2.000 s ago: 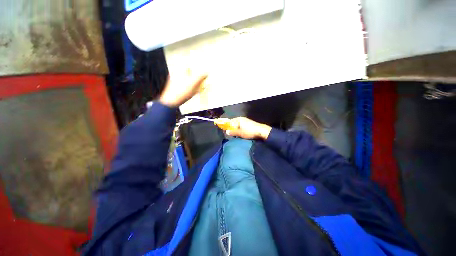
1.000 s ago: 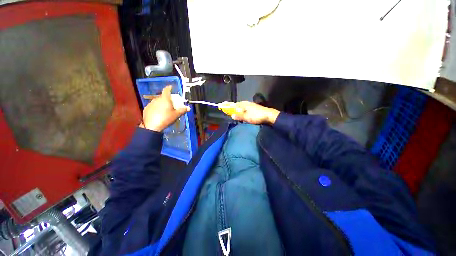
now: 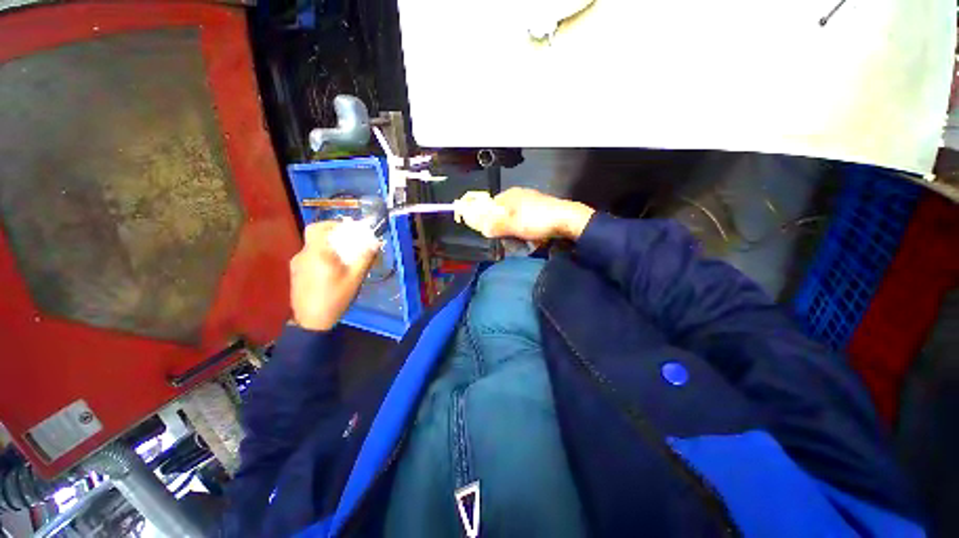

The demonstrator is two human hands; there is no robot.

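My right hand (image 3: 521,215) is closed around a pale yellow handle (image 3: 476,212). A thin pale rod runs left from the handle toward my left hand. My left hand (image 3: 331,268) is over the blue crate, its fingertips closed around a small whitish piece (image 3: 358,240) that glare blurs. The rod's tip is close to this piece; I cannot tell if they touch. A white branching piece (image 3: 398,168) stands at the metal bar just above the rod. A grey rounded knob (image 3: 345,124) sits behind the crate.
The blue crate (image 3: 405,299) holds a brown strip. The white bench (image 3: 673,79) is ahead, with a thin scrap (image 3: 557,23) and a dark thin rod (image 3: 833,13) on it. The red door (image 3: 226,137) is at left, a blue perforated basket (image 3: 857,268) at right.
The view has swung left and down, off the thick white roll. My left hand has moved from the bench edge to the crate, then slightly down. My right hand keeps the handle.
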